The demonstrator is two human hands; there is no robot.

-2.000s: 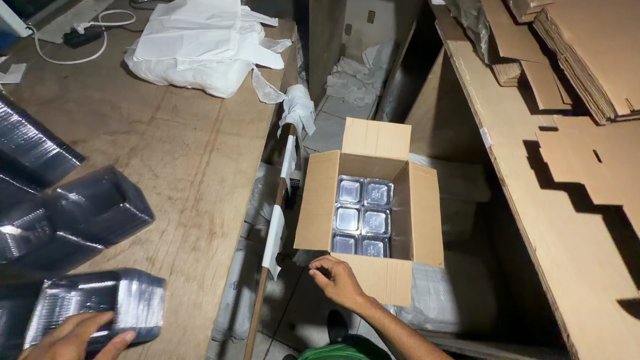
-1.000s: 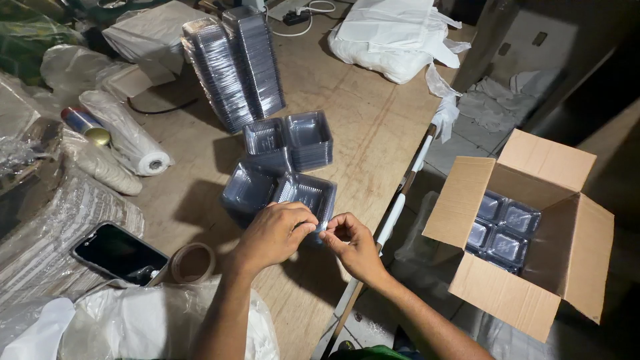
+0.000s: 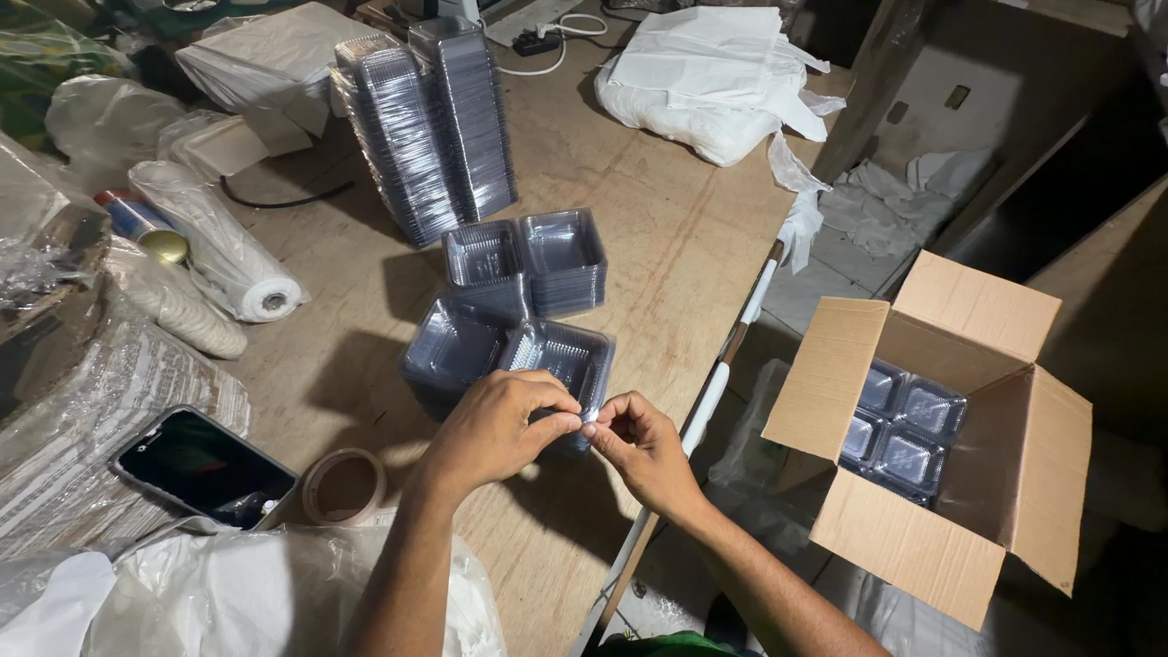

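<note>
My left hand point(image 3: 511, 424) and my right hand point(image 3: 643, 447) meet at the near corner of a stack of clear plastic clamshell containers point(image 3: 561, 358). Thumb and forefinger of each hand pinch at that corner; whether they grip the rim or something thin is too small to tell. Another lidded half of the stack point(image 3: 452, 342) lies to its left. Just beyond is a second short stack point(image 3: 566, 242), and two tall stacks point(image 3: 465, 109) stand farther back. At the right, an open cardboard box point(image 3: 985, 456) holds several clear containers point(image 3: 912, 456) in rows.
A smartphone point(image 3: 205, 465), a tape roll point(image 3: 344, 486), a plastic film roll point(image 3: 219, 242) and a can point(image 3: 141, 224) lie on the left. White plastic bags point(image 3: 703, 78) rest at the back of the wooden table point(image 3: 657, 265). Its right edge runs between my hands and the box.
Two seconds ago my left hand lay on a container stack and my right hand was near the box. Both then came together at a stack's corner, where they remain. The view has swung left.
</note>
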